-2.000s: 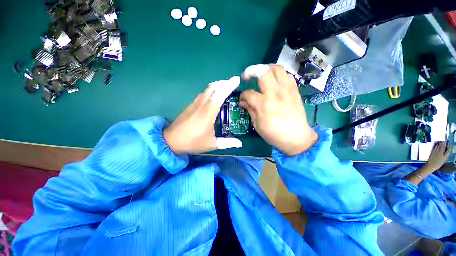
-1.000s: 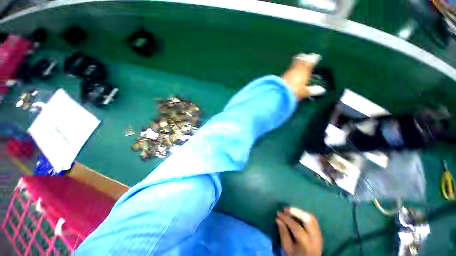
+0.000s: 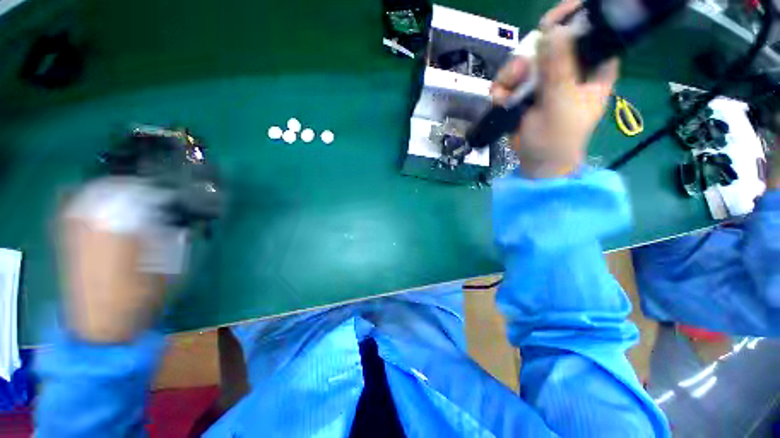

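My left hand (image 3: 115, 257) is badly blurred at the left, with white fingertip covers. It holds a dark blurred thing, by its look a black housing (image 3: 192, 201), over the near side of the metal clip pile (image 3: 192, 145). The housing hides most of the pile. My right hand (image 3: 556, 107) grips the thick black electric screwdriver (image 3: 603, 38) at the upper right. Its thin tip points down left into the open front of the white screw feeder (image 3: 466, 81). Whether the tip touches a screw cannot be seen.
White discs (image 3: 307, 135) lie mid-bench. Dark housings sit far left (image 3: 53, 60) and behind the feeder (image 3: 404, 19). Yellow-handled cutters (image 3: 629, 117) lie right of my right hand. The driver's black cable (image 3: 658, 134) crosses the right side. Another worker's blue sleeve (image 3: 718, 257) is at right.
The view has swung back from the left and far side. My left hand has come back from the far housing to the pile. My right hand, low and without the driver before, now holds it at the feeder.
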